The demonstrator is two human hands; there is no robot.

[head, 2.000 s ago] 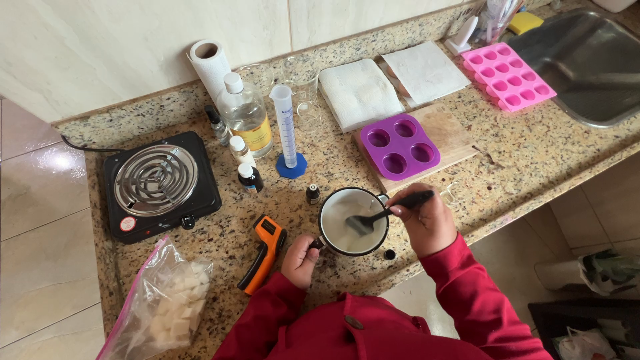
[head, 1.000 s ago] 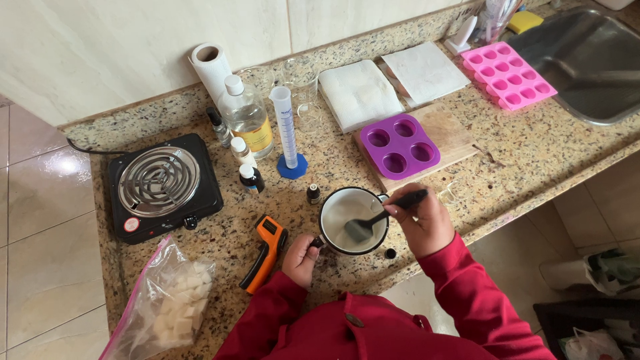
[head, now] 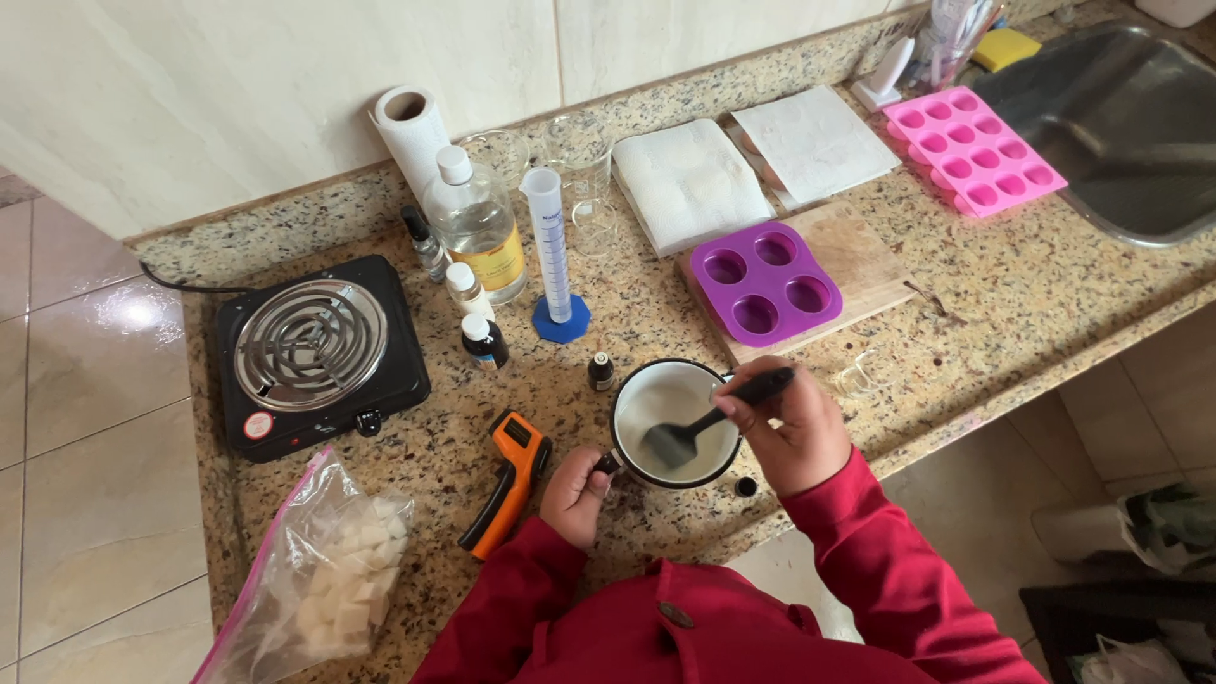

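Observation:
My left hand [head: 576,489] grips the black-tipped handle of a white enamel pot [head: 627,380] with a dark rim. In my right hand [head: 793,423] is a black spatula [head: 708,419], its head dipped in the pale liquid [head: 655,404] inside the pot. A small dark bottle [head: 600,371] without its cap stands just behind the pot, and a black cap [head: 746,486] lies at its right. Left of my left hand lies an orange and black infrared thermometer [head: 506,484]. A purple silicone mold [head: 767,283] with several cavities rests on a wooden board [head: 855,256] behind my right hand.
At the left are an electric coil burner [head: 323,356] and a zip bag of white cubes [head: 351,579]. Behind stand a graduated cylinder [head: 549,247], a large clear bottle [head: 480,233], smaller bottles, glass beakers [head: 579,157] and a paper roll [head: 413,133]. A pink mold [head: 974,150] lies beside the sink [head: 1130,123].
The spatula head has shifted within the pot, toward its left side compared with one second ago. My left hand keeps its hold on the handle.

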